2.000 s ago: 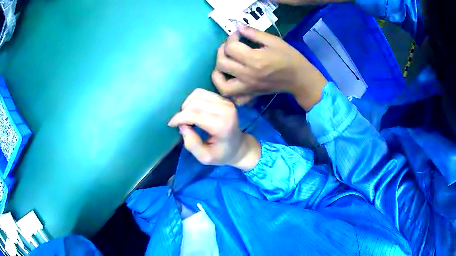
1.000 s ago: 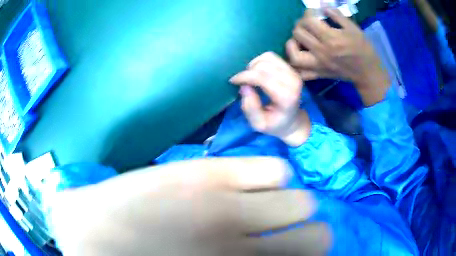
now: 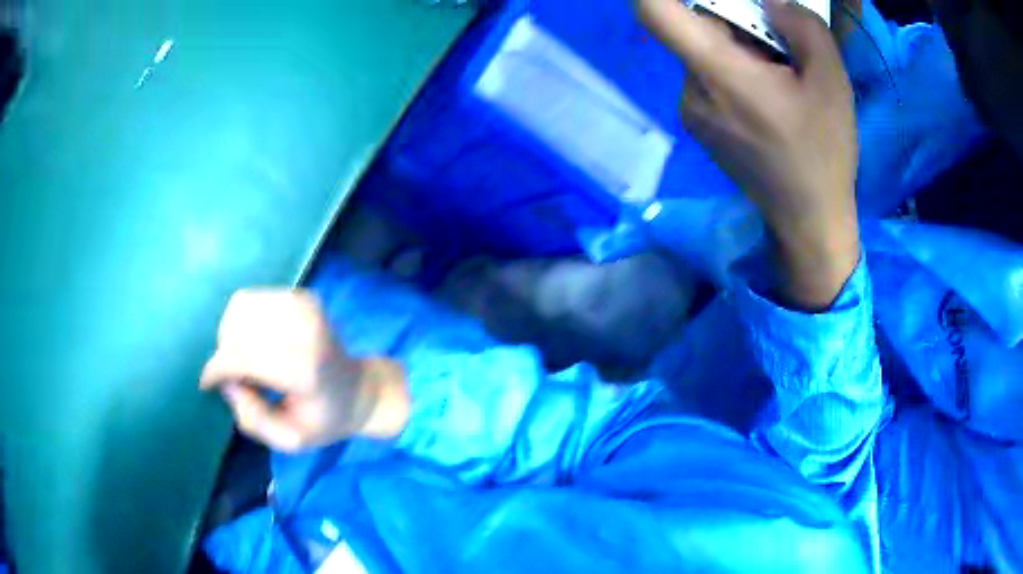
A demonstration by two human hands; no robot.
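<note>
My right hand [image 3: 275, 370] is over the bench edge at the left, slightly blurred. Its fingers are curled in and I see nothing in them. My left hand is not in view. At the top right another person's hand [image 3: 785, 135] grips a white plastic housing [image 3: 749, 16] with small dark holes. The housing is cut off by the top edge, and the fingers hide part of it.
The green mat [image 3: 135, 247] covers the bench at the left, with a small whitish piece [image 3: 156, 62] on it. Beside the bench is a blue crate [image 3: 449, 157] holding a white sheet [image 3: 572, 107]. The neighbour's blue sleeve [image 3: 813, 370] and smock are at the right.
The view has swung right, so the small blue trays and white pieces left the picture. A large blurred hand passed close to the camera one second ago and is gone. My right hand stays curled.
</note>
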